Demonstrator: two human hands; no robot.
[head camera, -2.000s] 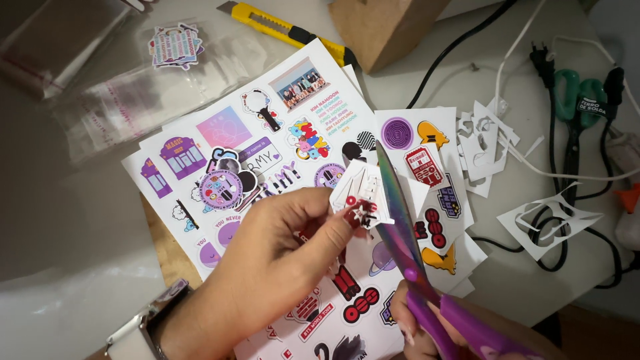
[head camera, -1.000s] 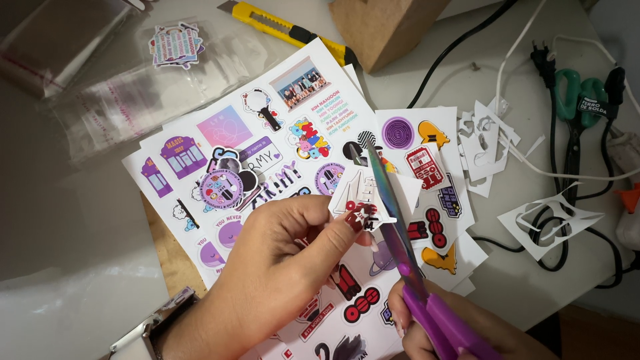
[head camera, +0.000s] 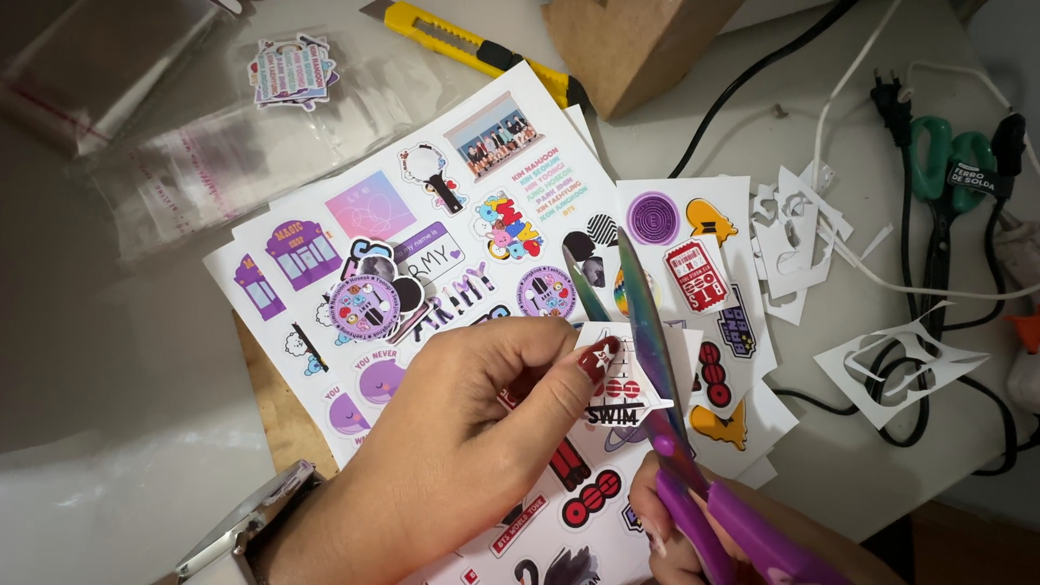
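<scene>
My left hand (head camera: 479, 414), with a watch on its wrist, pinches a small white paper sticker (head camera: 621, 398) printed with a red and black design between thumb and fingers. My right hand (head camera: 678, 520) grips the purple handles of a pair of scissors (head camera: 666, 398) with iridescent blades. The blades are spread, with the sticker's right edge between them. Below both hands lie overlapping printed sticker sheets (head camera: 479, 284). A small pile of cut stickers (head camera: 370, 296) rests on the sheets, left of the blades. Part of my right hand is hidden behind the handles.
Clear plastic sleeves (head camera: 236, 162) lie at upper left under more cut stickers (head camera: 292, 71). A yellow utility knife (head camera: 479, 49) lies beside a wooden block (head camera: 634, 49). On the right are paper offcuts (head camera: 792, 236), green-handled scissors (head camera: 942, 179), and black and white cables (head camera: 723, 89).
The held sticker has turned in my left fingers, and its lower lettering now shows. The scissor blades, nearly together a second ago, have spread apart around its edge.
</scene>
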